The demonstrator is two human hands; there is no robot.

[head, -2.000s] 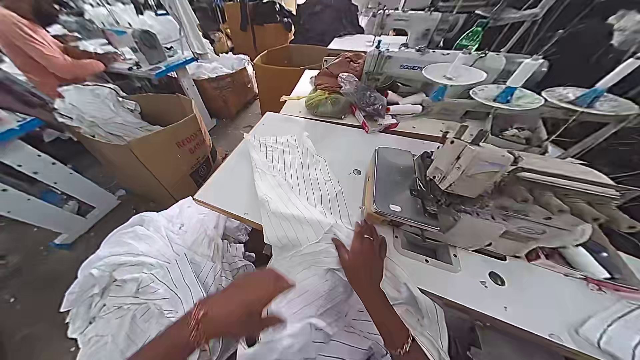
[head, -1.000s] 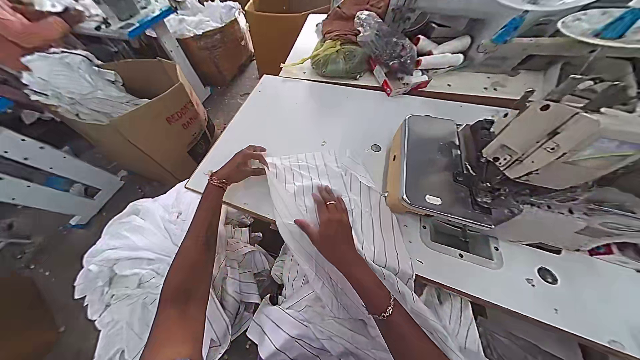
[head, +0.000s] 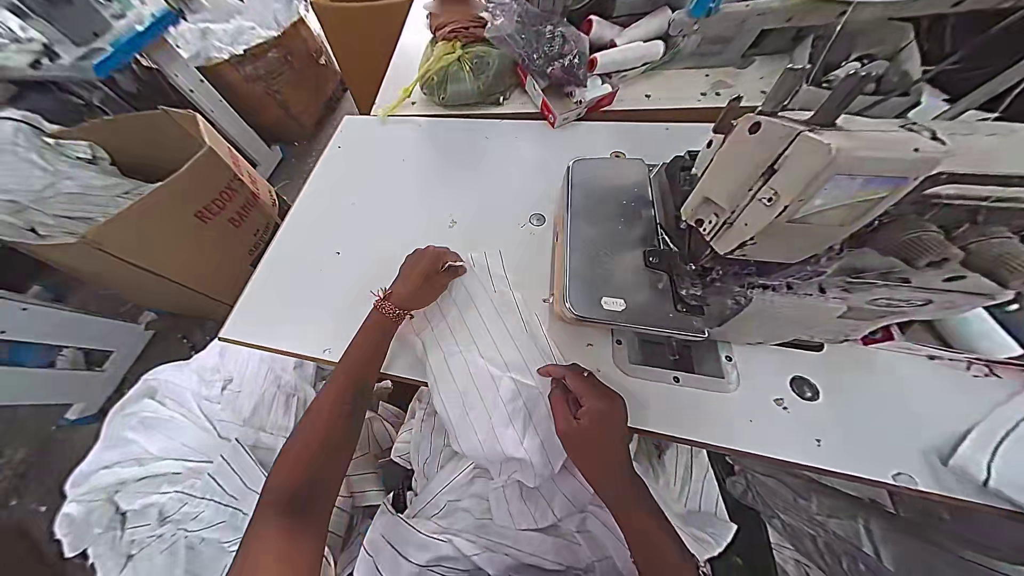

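Note:
A white fabric piece with thin dark stripes lies over the front edge of the white sewing table and hangs down toward my lap. My left hand pinches its far left corner between thumb and fingers. At its right edge, near the table's front, my right hand has its fingers curled at the cloth; the fingertips hold that edge. An industrial overlock sewing machine with a flat metal plate stands to the right of the fabric, apart from both hands.
A heap of striped white cloth lies below the table at the left. Behind it is a cardboard box filled with cloth. Across the far table are a tied green bag, thread cones and a small red-and-white box.
My right hand, flat on the fabric a second ago, has moved to its right edge, fingers curled. My left hand still pinches the far left corner. The view has moved closer to the table.

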